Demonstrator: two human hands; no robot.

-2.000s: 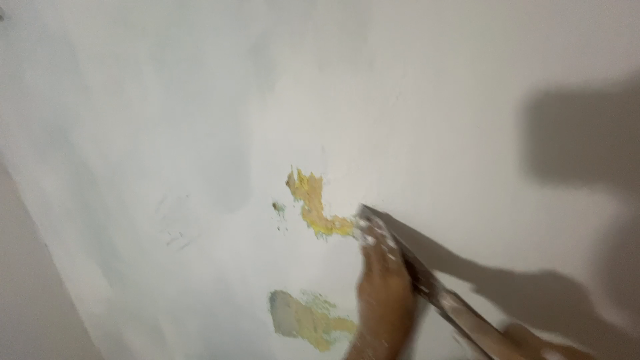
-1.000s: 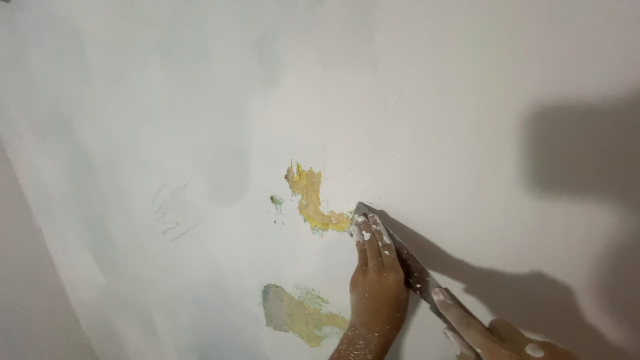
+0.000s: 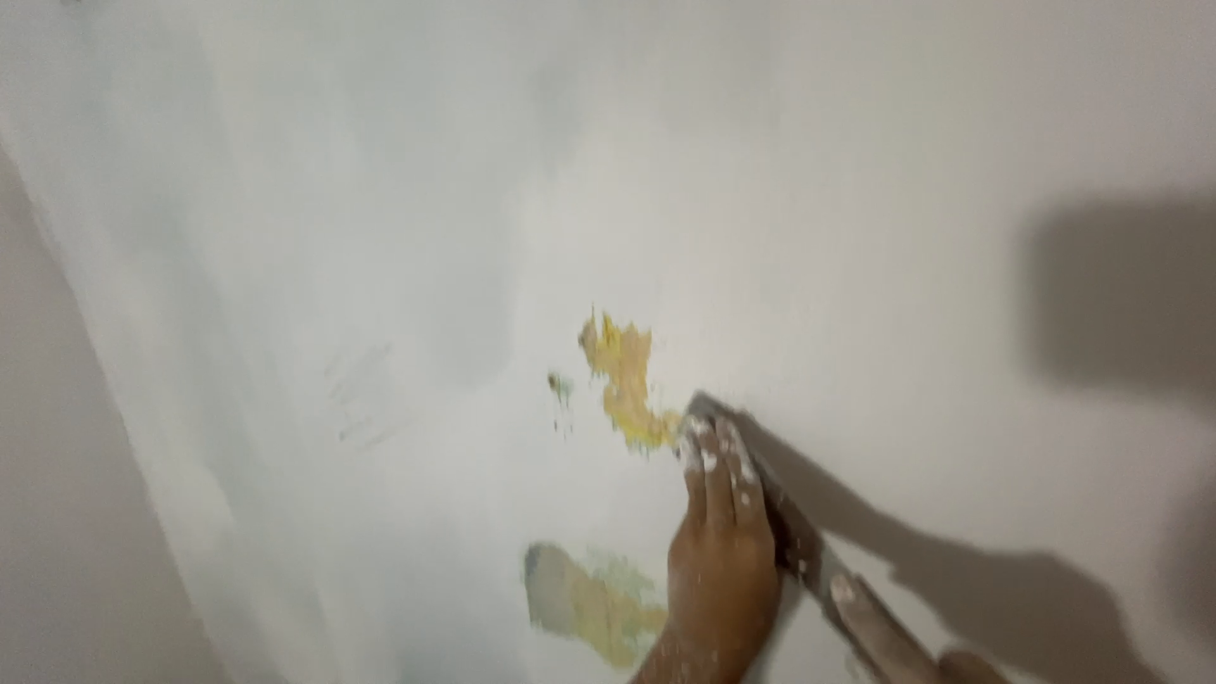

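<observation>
My left hand (image 3: 724, 560), its fingers flecked with white, presses its fingertips on the blade end of a flat scraper (image 3: 796, 532) against a white painted wall (image 3: 855, 237). At the lower right edge my right hand (image 3: 888, 636) grips the scraper's handle, one finger stretched along it; the rest of that hand is partly cut off. Just left of the blade tip is a bare yellow-tan patch (image 3: 627, 385) with ragged edges. A second grey and tan patch (image 3: 589, 603) lies lower down, beside my left wrist.
A small chipped spot (image 3: 559, 383) and faint scratch marks (image 3: 366, 394) show on the wall to the left. The wall's slanted edge (image 3: 119, 408) meets a greyer surface at far left. Dark shadows fall on the right side.
Both hands and the scraper stay close to the same place at the right end of the upper patch. The patches look much the same.
</observation>
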